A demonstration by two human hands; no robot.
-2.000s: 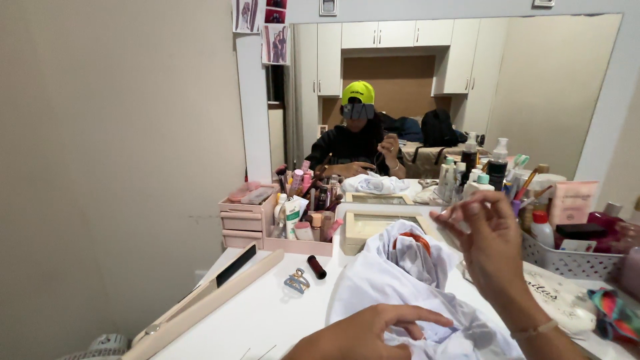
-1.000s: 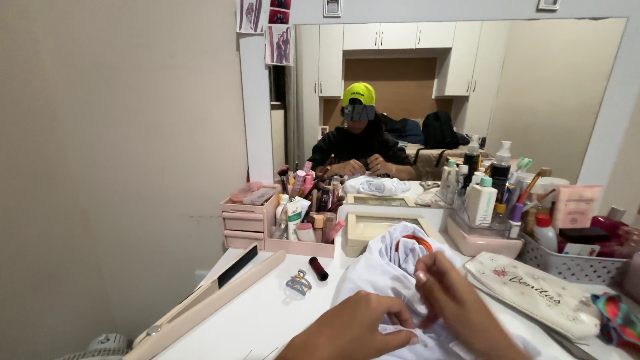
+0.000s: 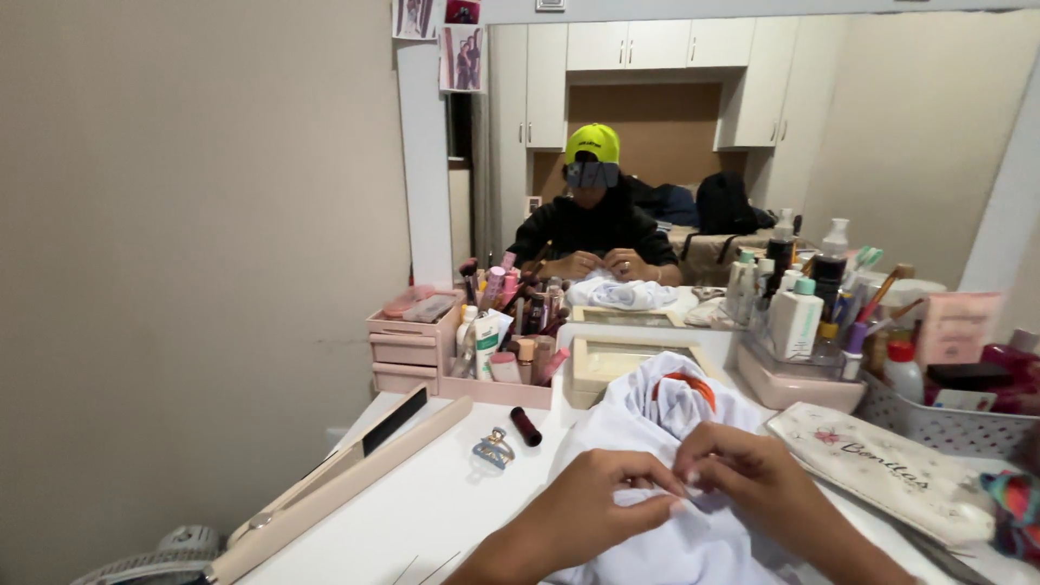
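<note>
A bunched white cloth (image 3: 617,431) with an orange-red part (image 3: 686,388) showing in its folds lies on the white table in front of me. My left hand (image 3: 597,504) pinches the cloth between thumb and fingers. Close beside it, my right hand (image 3: 739,467) has thumb and forefinger together on the same fold, its fingertips nearly touching those of the left. Whether something small, such as a needle, sits between the right fingertips is too small to tell. Both hands appear again in the mirror (image 3: 894,162), above the cloth's reflection.
On the left lie a beige hair straightener (image 3: 349,487), a blue claw clip (image 3: 493,448) and a dark red tube (image 3: 526,426). Behind stand a pink makeup organizer (image 3: 406,345) and a cream box (image 3: 589,366). A white pouch (image 3: 877,467), bottles (image 3: 795,321) and a dotted basket (image 3: 934,418) stand right.
My right hand was raised above the cloth two seconds ago; it has come down to the fold beside my left hand. The left hand has stayed at the cloth.
</note>
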